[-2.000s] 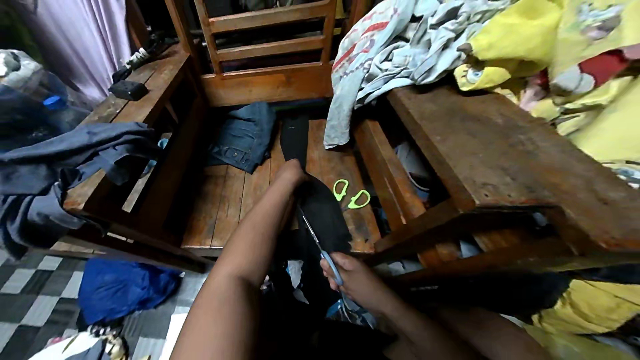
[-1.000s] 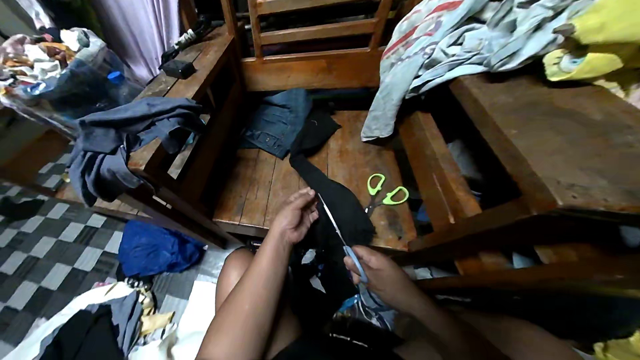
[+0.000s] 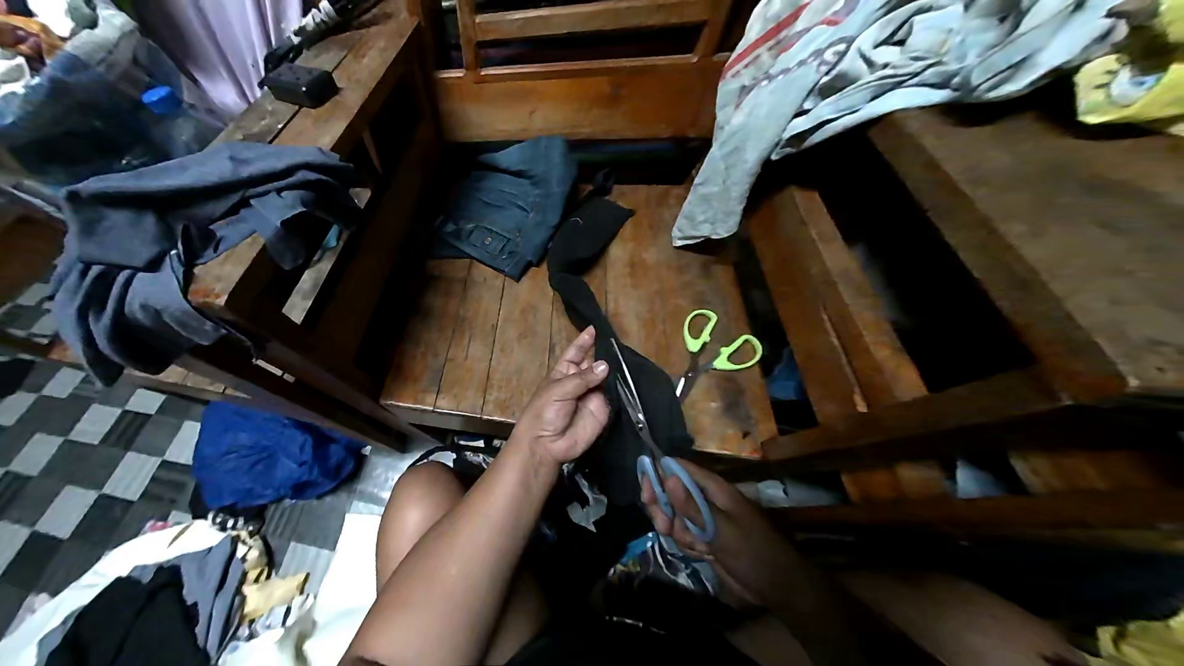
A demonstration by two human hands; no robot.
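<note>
My right hand (image 3: 689,518) is closed around the blue-grey handles of a pair of scissors (image 3: 638,412), whose blades stand slightly apart and point up and left. Black fabric (image 3: 647,388) lies under the blades and stretches over the bench seat's front edge. Beside the blades, my left hand (image 3: 573,398) has curled fingers at the fabric's left edge; whether it pinches the cloth is unclear. A second pair of scissors with lime-green handles (image 3: 721,347) lies on the seat, its blades partly under the fabric. Folded dark denim (image 3: 518,208) rests farther back.
The wooden bench seat (image 3: 462,342) has armrests on both sides. Grey-blue clothing (image 3: 157,240) and a small black box (image 3: 302,85) are on the left one. A pale garment (image 3: 814,83) hangs over the right one. A blue cloth bundle (image 3: 268,453) and several garments (image 3: 148,601) lie on the checkered floor.
My left hand has come off the middle of the black fabric, where it pressed two seconds ago, and is now nearer the scissors. The blue-grey scissors have stayed in my right hand.
</note>
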